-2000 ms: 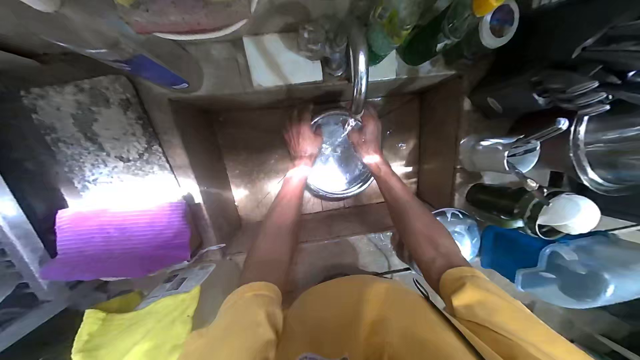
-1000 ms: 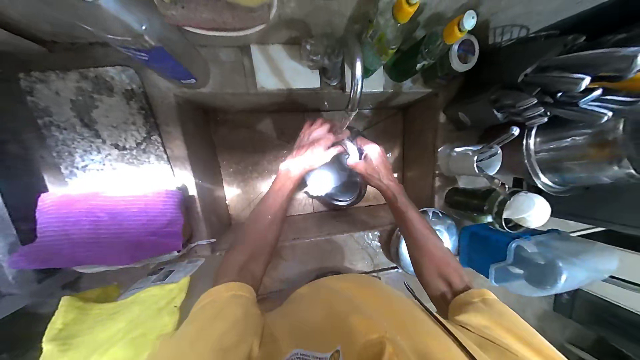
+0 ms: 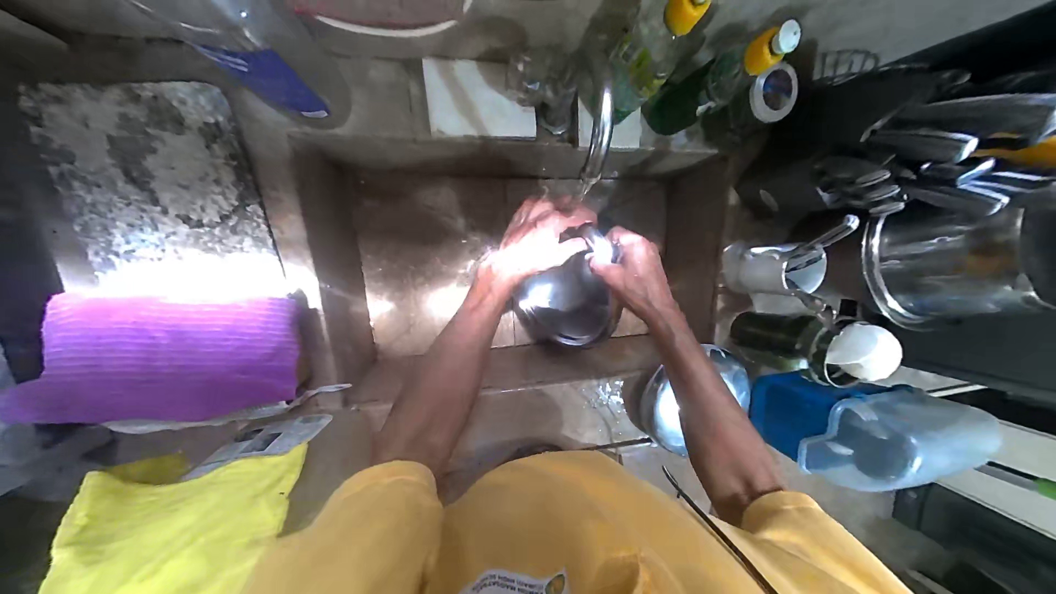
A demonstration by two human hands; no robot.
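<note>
A round shiny metal vessel, a bowl or lid, is tilted in the brown sink below the curved metal faucet. Water runs from the spout onto the hands. My left hand lies across the vessel's upper left edge, fingers under the stream; whether it grips is hard to tell through glare. My right hand grips the vessel's upper right edge, thumb on top. The part between the hands is blurred by bright light.
Left of the sink are a speckled slab, a purple ribbed cloth and a yellow cloth. Green bottles stand behind. On the right are a metal pot, a mug, a clear plastic jug and a metal bowl.
Two seconds ago the vessel lay with its round face up between both hands; now it is tilted, with a darker rounded surface showing. My left hand has moved across its top edge.
</note>
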